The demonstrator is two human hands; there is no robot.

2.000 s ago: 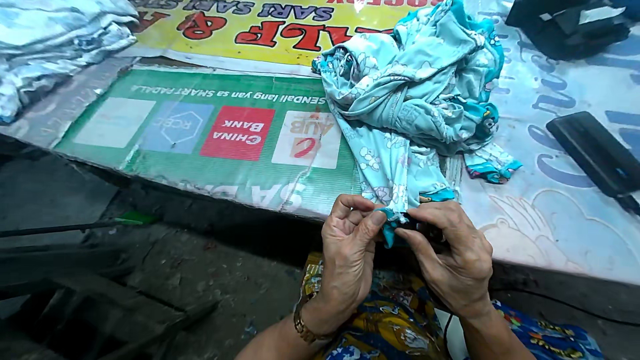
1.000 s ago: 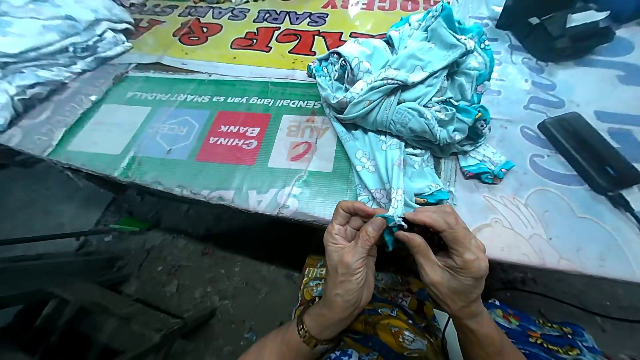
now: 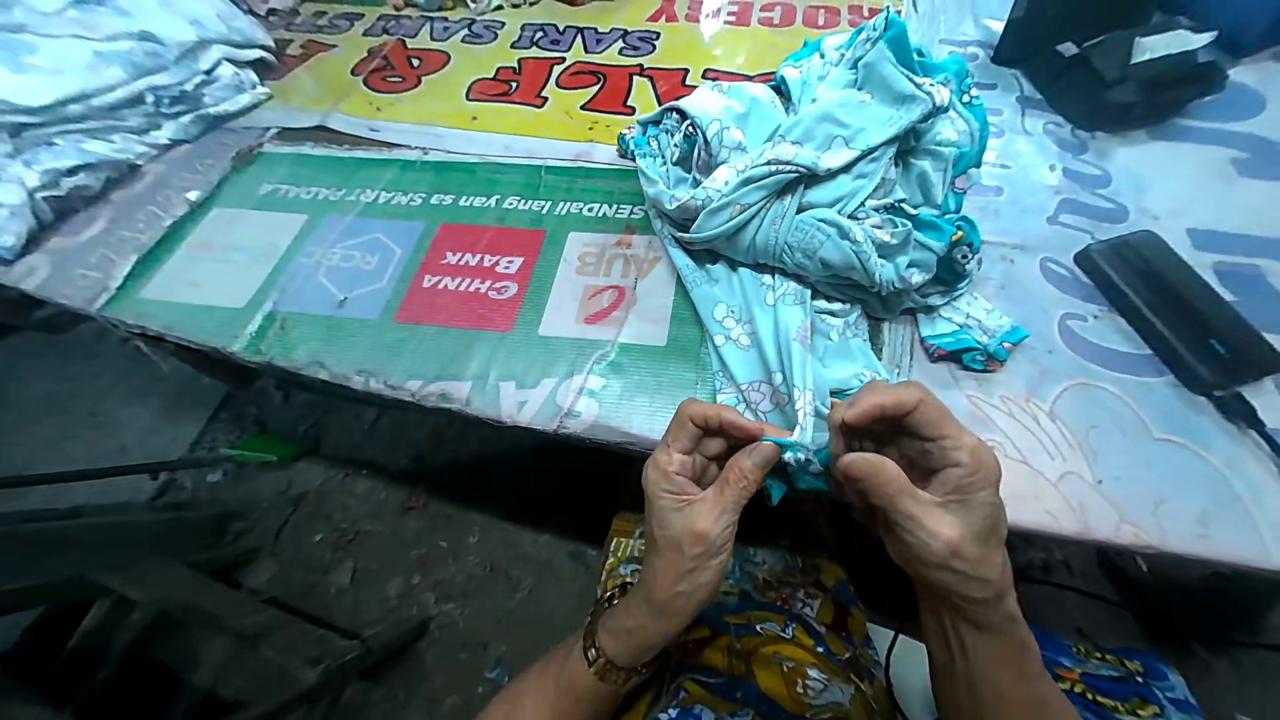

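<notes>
A bunched light-blue printed garment with teal trim lies on the table, and one part of it hangs toward the front edge. At its lower end, my left hand pinches the teal edge between thumb and fingertips. Just to the right, my right hand has its thumb and index finger close together at the same teal edge; whether cloth or some small thing sits between them cannot be told. A gold-coloured bracelet or watch is on my left wrist.
Folded pale fabric lies at the back left. A green printed board and a yellow banner cover part of the table. At right are a black power bank or phone with a cable and a black item. Wooden pieces stand low at left.
My right hand has shifted slightly and its fingers are curled differently. In both earlier frames a small dark thing shows at its fingertips; it is not visible now. My left hand keeps its pinch.
</notes>
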